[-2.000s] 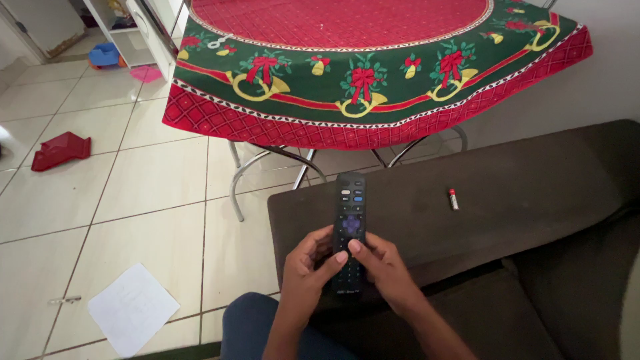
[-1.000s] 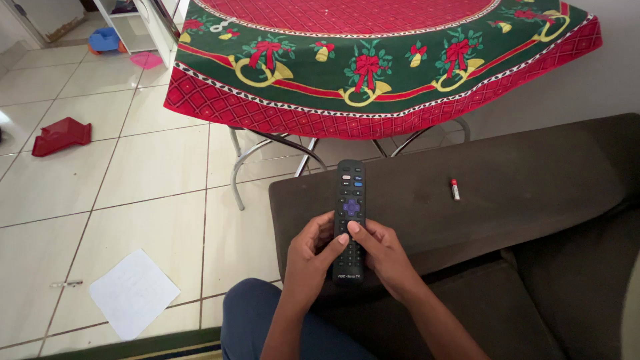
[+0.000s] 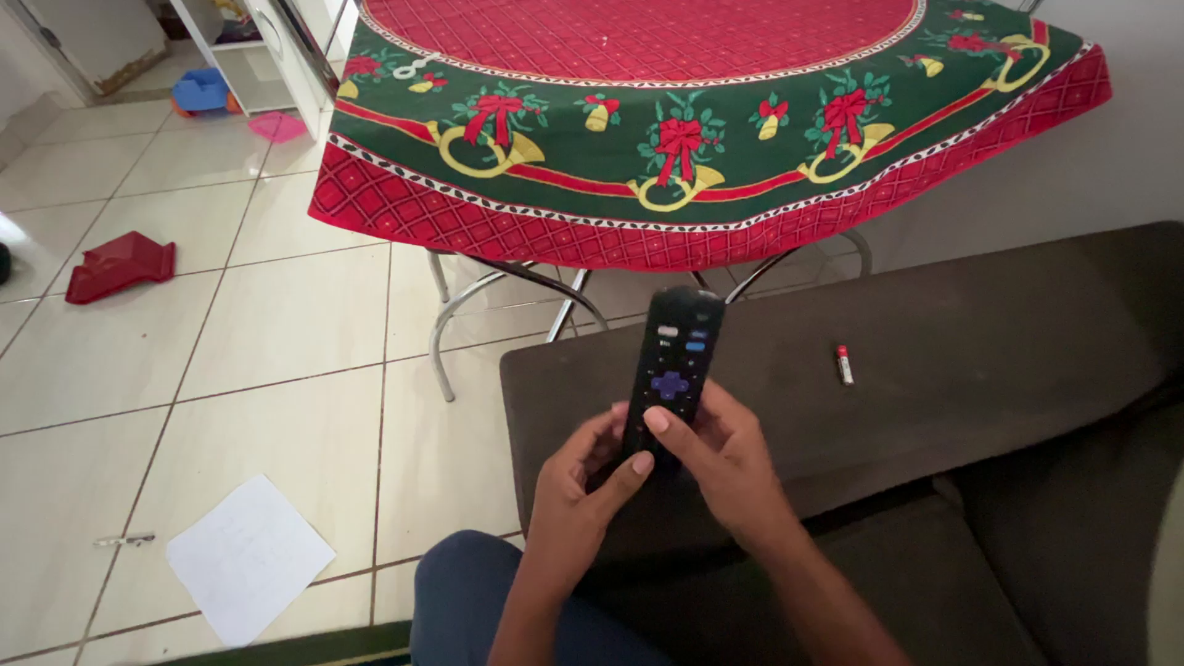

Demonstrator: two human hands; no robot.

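Note:
A black TV remote control (image 3: 678, 356) with a purple direction pad is held upright between both hands, its button face toward me. My left hand (image 3: 578, 499) grips its lower left side, the thumb at the lower edge. My right hand (image 3: 731, 453) holds the right side, with its thumb over the buttons below the pad. The hands cover the remote's lower end, and its back is hidden. To the right, a red and white battery (image 3: 844, 365) lies on the dark sofa armrest (image 3: 962, 333), apart from both hands.
A round-patterned Christmas tablecloth (image 3: 592, 213) covers a table with metal legs (image 3: 444, 347) beyond the armrest. On the tiled floor lie a white sheet of paper (image 3: 250, 560), a pen (image 3: 125, 540) and a red plastic object (image 3: 125, 266). A blue toy (image 3: 202, 92) stands farther back.
The remote has tilted slightly, its top now leaning right. My right thumb has shifted from the left thumb's side to higher on the buttons. The battery has stayed on the armrest.

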